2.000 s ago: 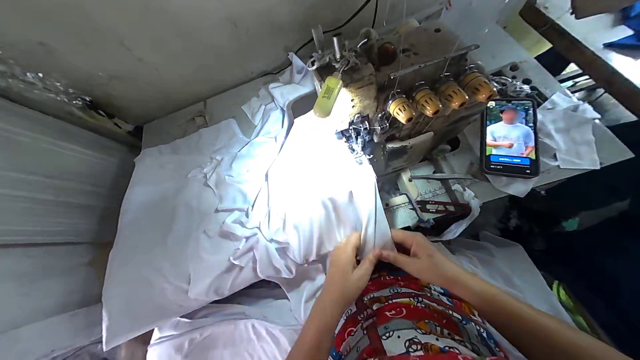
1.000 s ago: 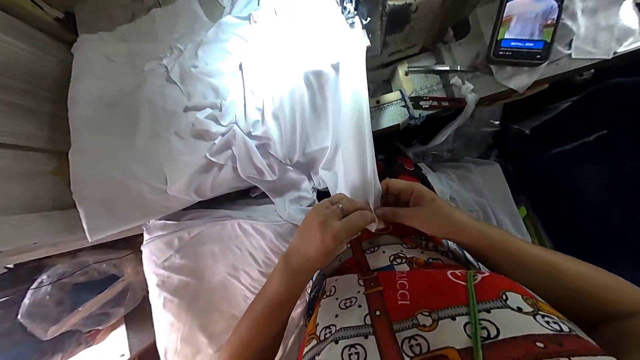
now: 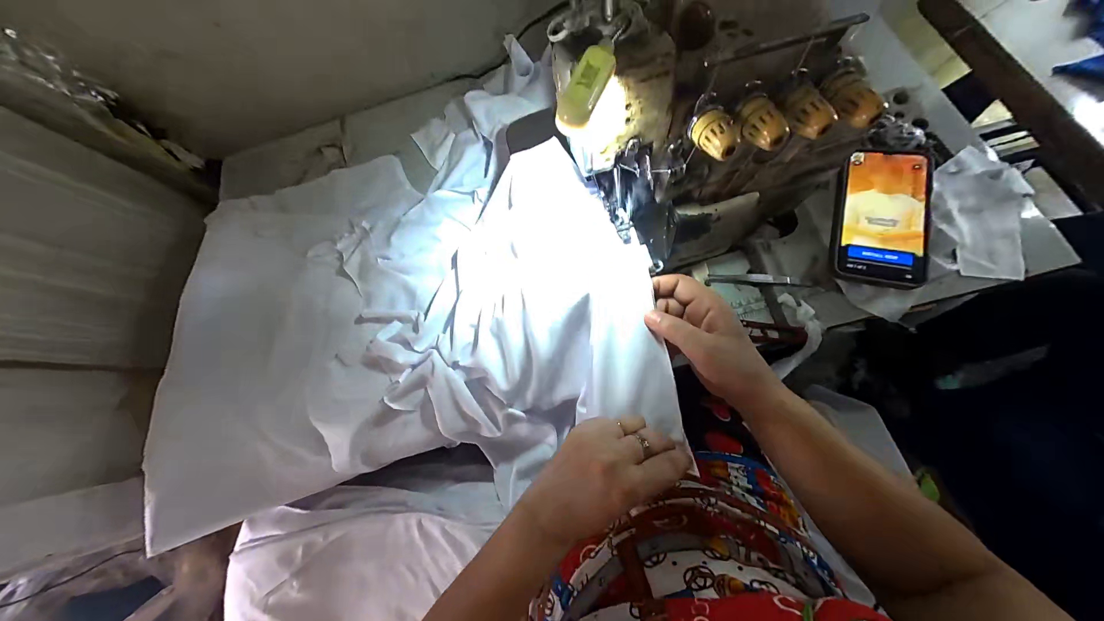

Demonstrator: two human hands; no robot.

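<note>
White fabric lies gathered in folds across the work surface, brightly lit beneath the needle area of an overlock sewing machine. My right hand pinches the fabric's right edge between thumb and fingers, just below the presser foot. Nearer my lap, my left hand, with rings on it, holds the lower end of the same edge, its fingers curled over the cloth. Between the two hands the edge runs fairly straight. The fingertips of my left hand are partly hidden.
Several yellowish thread tension knobs line the machine's front. A smartphone with a lit screen lies to the right, beside white cloth scraps. More white fabric hangs below the work surface. A wall rises behind.
My right hand has moved up along the fabric edge towards the machine, away from my left hand; the two were together at the lower end. The view has tilted back up.
</note>
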